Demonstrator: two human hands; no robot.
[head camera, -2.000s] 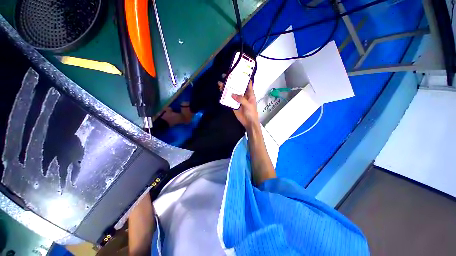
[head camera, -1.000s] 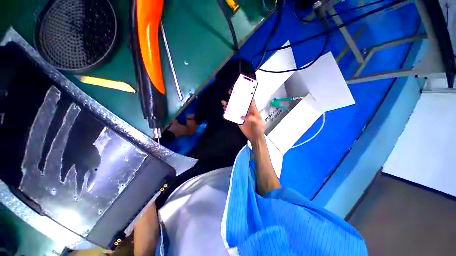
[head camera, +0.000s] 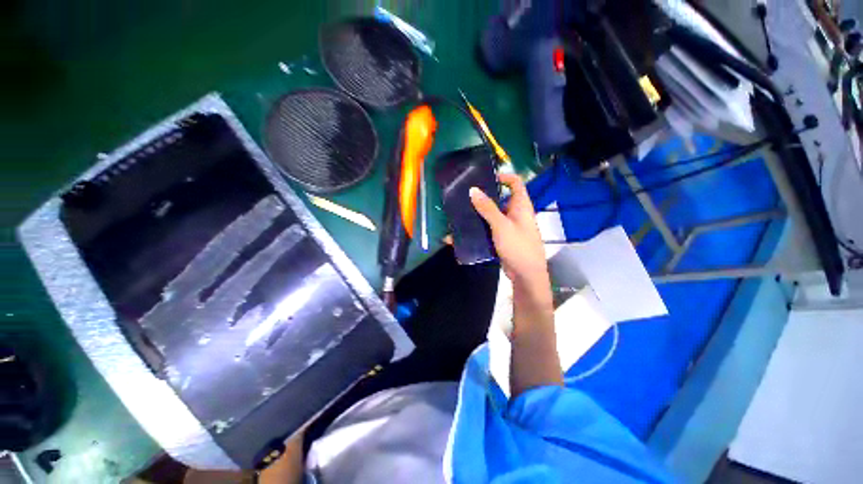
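My right hand (head camera: 516, 227) holds a smartphone (head camera: 467, 204) with a dark screen, at the bench's right edge beside the electric screwdriver. My left hand (head camera: 284, 465) is partly hidden at the bottom, by the near edge of the black housing (head camera: 237, 274); its fingers do not show clearly. The housing lies flat on a silvery sheet (head camera: 71, 302), with cloudy film patches on its panel. The electric screwdriver (head camera: 410, 180), black with an orange back, lies right of the housing, with a slim metal rod (head camera: 424, 210) alongside.
Two round mesh-looking dishes (head camera: 322, 140) and a cream strip (head camera: 343, 212) lie beyond the housing. A yellow-handled tool (head camera: 487, 130) and a dark pistol-shaped tool (head camera: 544, 90) lie right. An open white carton (head camera: 615, 284) stands below the bench. A black tub (head camera: 28, 397) is left.
The view has shifted, showing more of the bench. The phone's screen was lit and now looks dark. My right hand has brought the phone over to the bench edge, close to the screwdriver.
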